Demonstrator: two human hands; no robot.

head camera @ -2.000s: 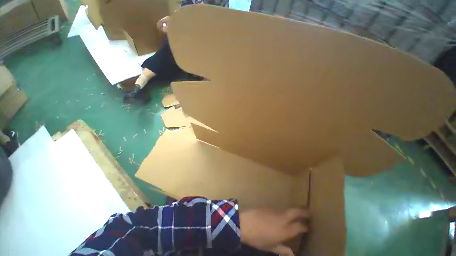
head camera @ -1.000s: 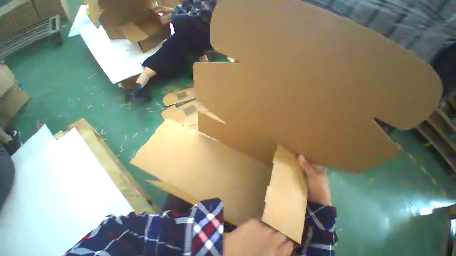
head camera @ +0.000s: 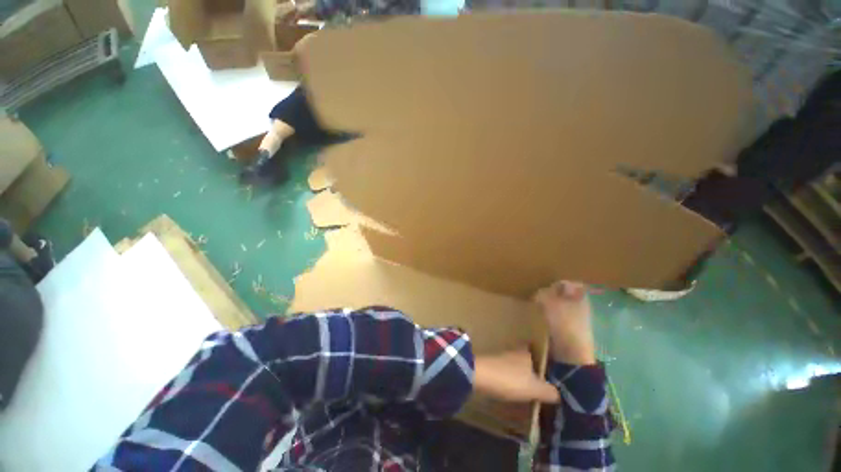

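A partly folded brown mailer box lies low in front of me. Its large plain lid stands above it and fills the upper middle. My left hand reaches across the tray to its right end and grips the side wall flap, fingertips partly hidden. My right hand holds the upper corner of the same flap from outside. The flap shows nearly edge-on. My left sleeve covers much of the near side of the tray.
White sheets lie on cardboard at the left. A person's leg shows behind the lid, near open cartons. Dark clothing and a pallet are at the right. Scraps litter the green floor; a yellow strip lies at the lower right.
My left hand has moved up and right along the flap, which now shows nearly edge-on. The lid has shifted left and down. Dark clothing has come into view at the right.
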